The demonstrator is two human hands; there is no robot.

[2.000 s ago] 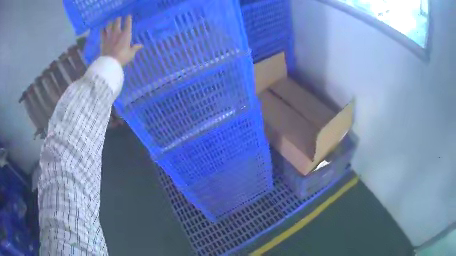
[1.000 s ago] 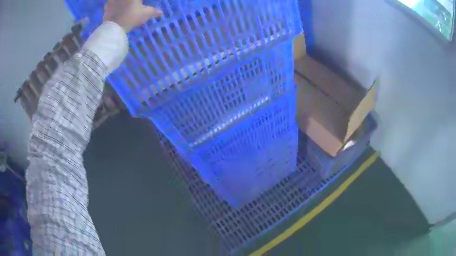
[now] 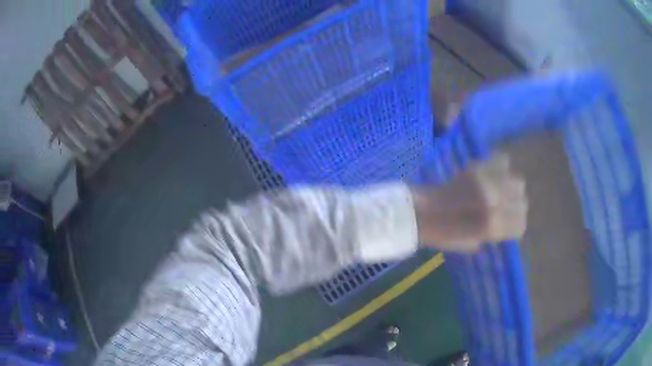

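A blue crate [image 3: 493, 300], blurred, with a brown sheet [image 3: 554, 236] across its inside, is held up at the right of the view. My left hand [image 3: 475, 207] grips its near rim with curled fingers; the hand is blurred. My left sleeve is white and checked with a pale cuff. My right hand is not in view. Behind my arm stands a stack of blue crates [image 3: 322, 93]; the top one is open, with a brown edge inside.
A blue grid pallet [image 3: 350, 282] lies under the stack, beside a yellow floor line [image 3: 357, 311]. A brown cardboard box [image 3: 457, 61] is behind the held crate. A wooden pallet [image 3: 107, 86] leans at the upper left. Blue crates [image 3: 32, 307] stand lower left. Shoes show at the bottom.
My left hand has moved from the stack's top to the right and lower, now gripping a crate. The top of the stack is lower and its upper crate shows open. The view has shifted.
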